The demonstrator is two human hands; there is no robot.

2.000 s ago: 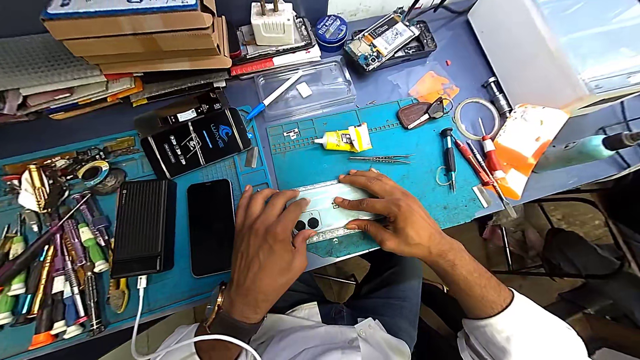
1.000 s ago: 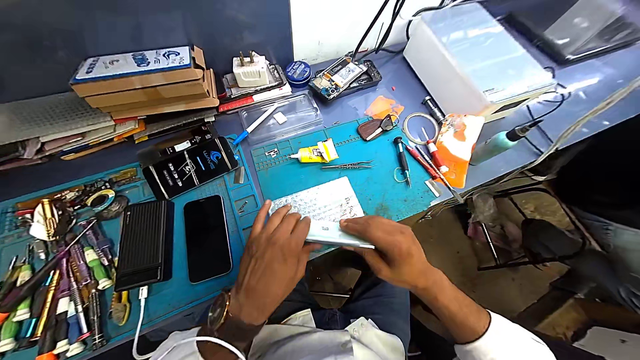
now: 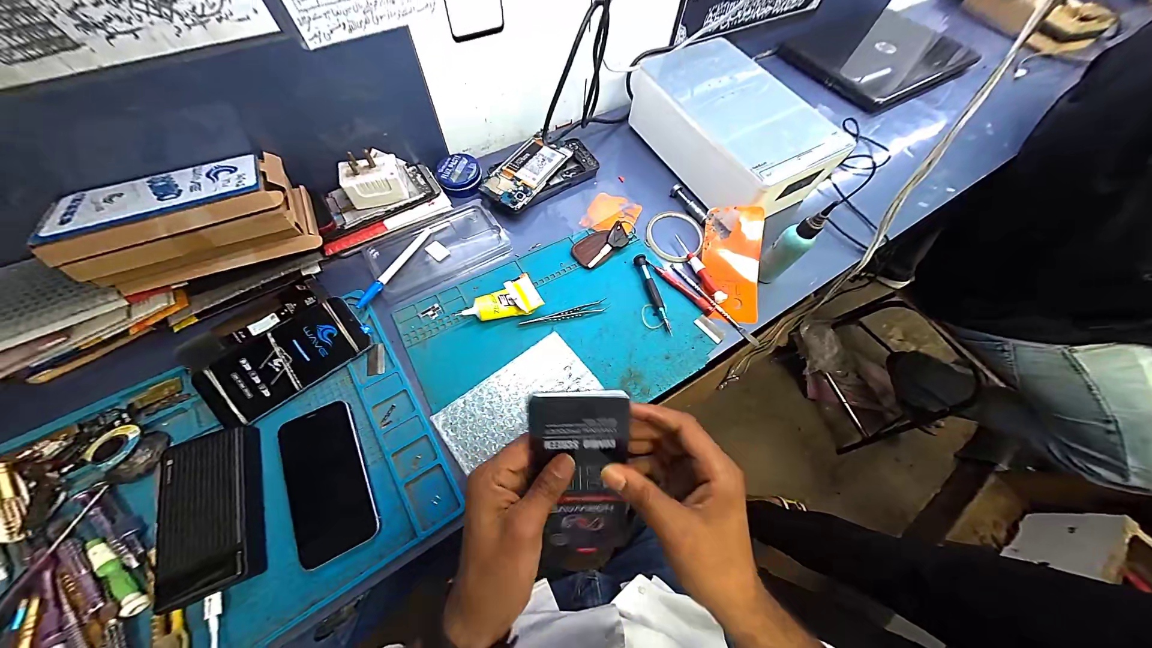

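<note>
My left hand (image 3: 515, 522) and my right hand (image 3: 688, 504) hold a dark phone-shaped slab (image 3: 580, 450) upright between them, a thumb of each on its face. That face bears pale printed writing and a red line. Just beyond it a sheet of bubble wrap (image 3: 504, 396) lies on the teal repair mat (image 3: 648, 360). Tweezers (image 3: 565, 313) and a yellow glue tube (image 3: 506, 301) lie farther back. To the left of my left hand are a smartphone with a black screen (image 3: 328, 484) and a black ribbed power bank (image 3: 205, 517).
Screwdrivers (image 3: 112, 576) crowd the left edge. Boxes (image 3: 171, 234) are stacked at the back left. An opened phone (image 3: 540, 171), a white machine (image 3: 738, 126), a green bottle (image 3: 792, 247) and a laptop (image 3: 877, 58) stand farther right. A person (image 3: 1035, 225) stands beside the bench.
The silvery phone-shaped item in my hands has been tilted up and now shows a dark printed face. The bubble wrap, under my hands before, lies uncovered beyond them. The view has shifted.
</note>
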